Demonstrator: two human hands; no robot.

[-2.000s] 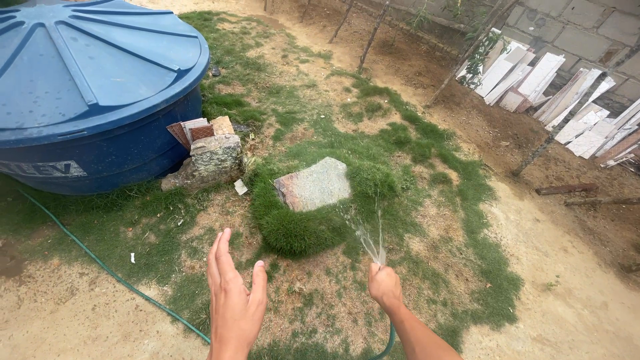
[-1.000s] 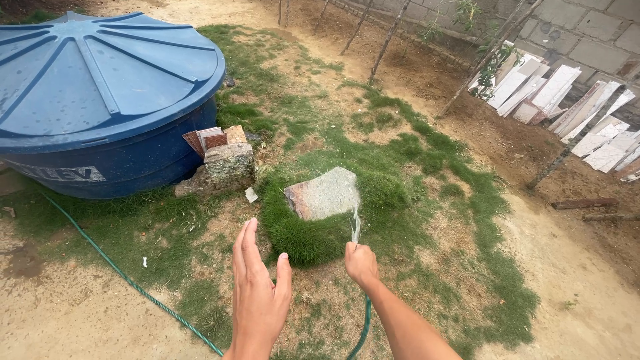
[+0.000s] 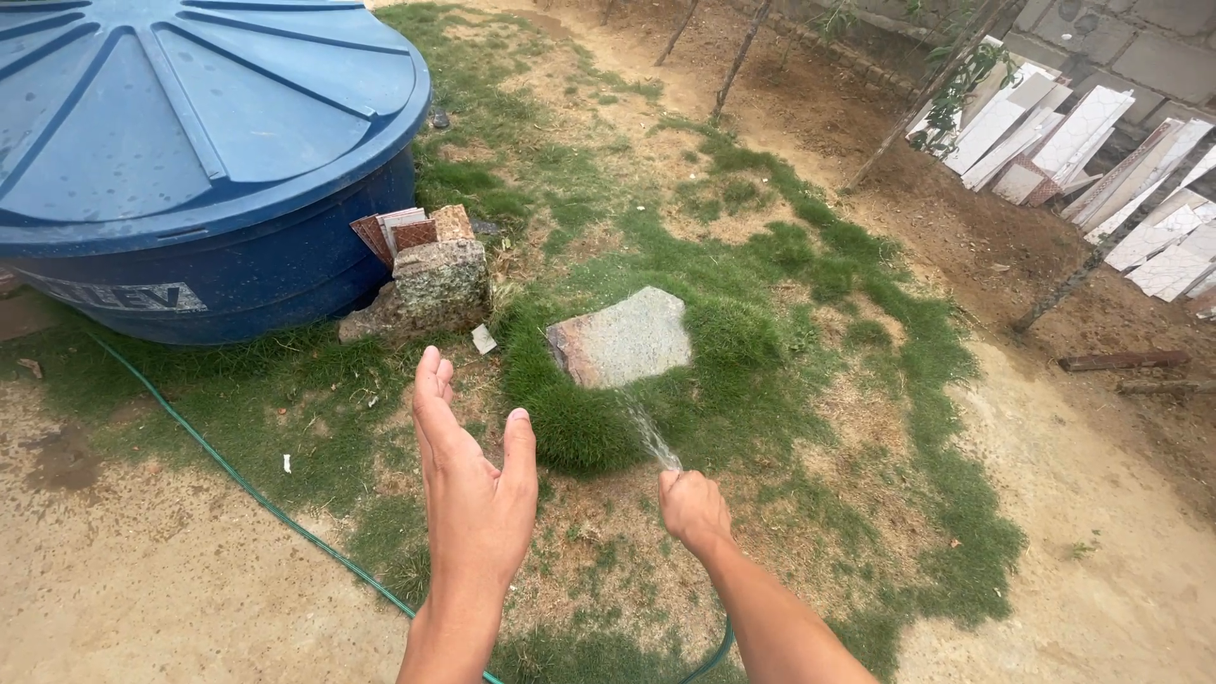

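Observation:
My right hand [image 3: 696, 508] is closed around the end of a green garden hose [image 3: 724, 648], whose tip is hidden by the fingers. A stream of water [image 3: 652, 432] leaves the fist and runs up toward the near edge of a flat stone slab [image 3: 627, 337]. Thick green grass [image 3: 579, 427] surrounds the slab. To the left, my left hand [image 3: 475, 484] is raised with thumb and fingers apart and holds nothing. More of the hose lies along the ground at the lower left and passes behind my left wrist.
A large blue plastic water tank [image 3: 285, 285] with a ribbed lid stands at the upper left. Beside it is a rough concrete block [image 3: 442, 285] with tile pieces. Thin wooden stakes [image 3: 741, 62] and tile strips [image 3: 1083, 133] against a block wall [image 3: 1168, 57] line the upper right.
The water stream has shifted, now meeting the slab's near edge rather than its right side as one second ago. My left hand stays raised and apart throughout.

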